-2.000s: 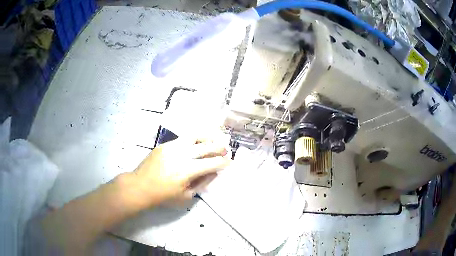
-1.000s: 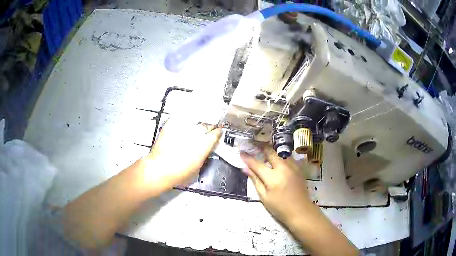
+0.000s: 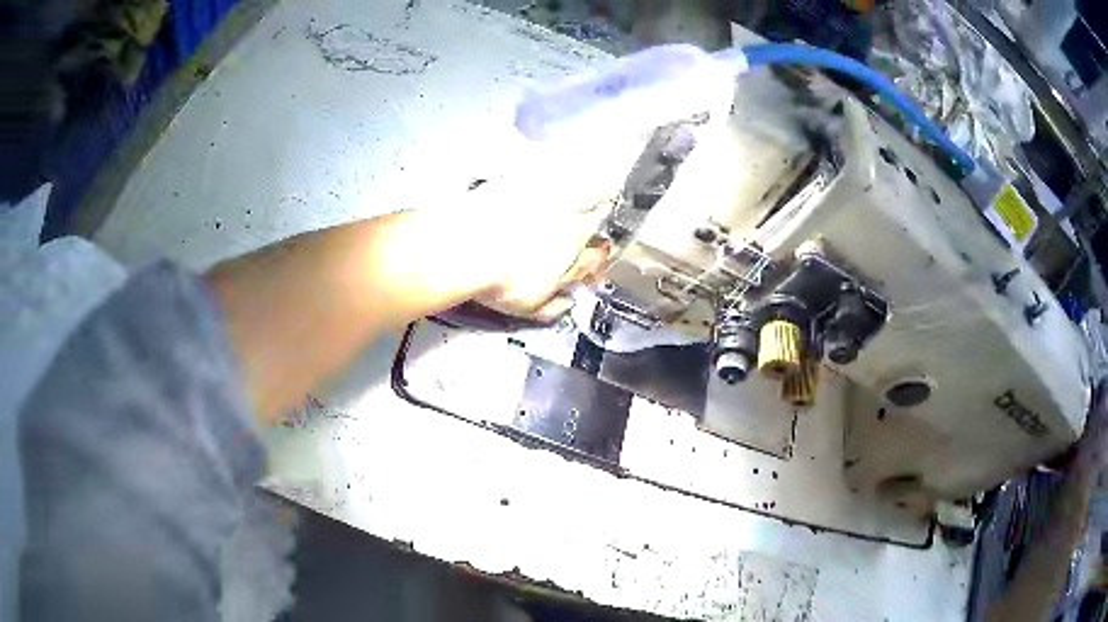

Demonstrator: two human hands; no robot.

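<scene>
My left hand point(image 3: 516, 261) reaches in from the left, its fingertips behind and left of the presser foot point(image 3: 601, 318). Strong glare whitens the hand, and I cannot tell whether it holds white fabric. The cream sewing machine point(image 3: 972, 365) shows its yellow tension knobs point(image 3: 780, 349). Shiny slide plates point(image 3: 569, 407) lie uncovered in front of the foot. My right forearm point(image 3: 1055, 535) is blurred at the right edge, by the machine's far right end; its hand is mostly hidden there.
A translucent lamp point(image 3: 620, 88) on a blue flexible arm point(image 3: 851, 67) hangs over the machine. A white fabric heap point(image 3: 61, 273) is at the left edge beside my grey sleeve point(image 3: 134, 450). The chipped table edge point(image 3: 498, 571) runs below.
My left hand has moved up and away, behind the foot. My right hand has left the foot for the right edge. The plates are more exposed, and the view has shifted.
</scene>
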